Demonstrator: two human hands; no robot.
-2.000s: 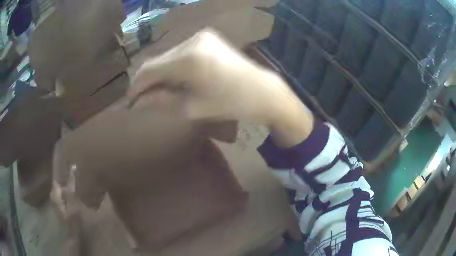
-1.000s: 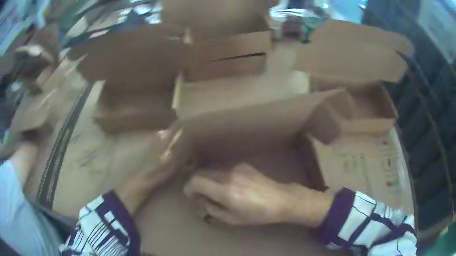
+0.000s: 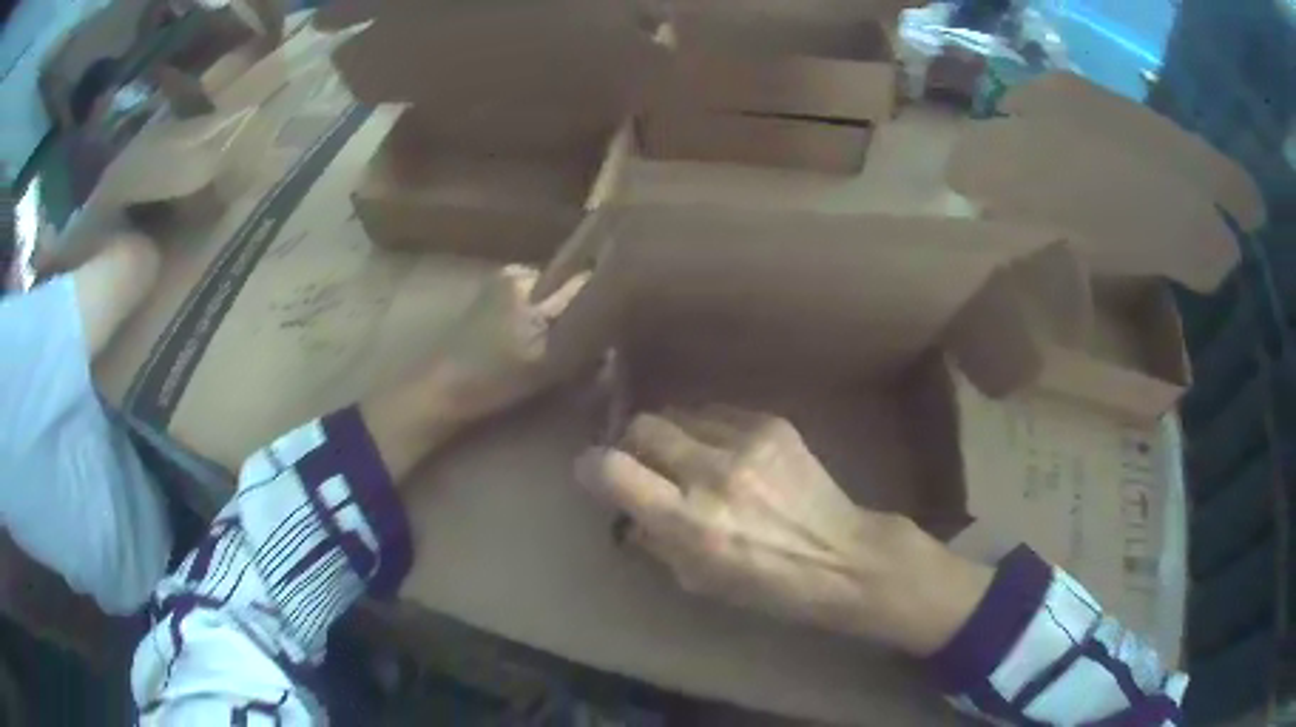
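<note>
A brown cardboard mailer box, partly folded, lies in front of me. Its back panel stands up and its right side wall is raised. My left hand is at the box's left side, blurred, with its fingers on the upright panel's left edge. My right hand is at the box's front left, its fingers curled at a small upright flap. A small dark thing shows under its fingers; I cannot tell what it is.
Open mailer boxes stand behind at left, centre and right. A printed cardboard cover lies under them. A neighbour's arm is at left. Clear wrap lies at the back. A dark ribbed stack is at right.
The view has shifted, so the boxes sit differently in it. My left hand has moved up along the box's left side. My right hand remains at the box's front left.
</note>
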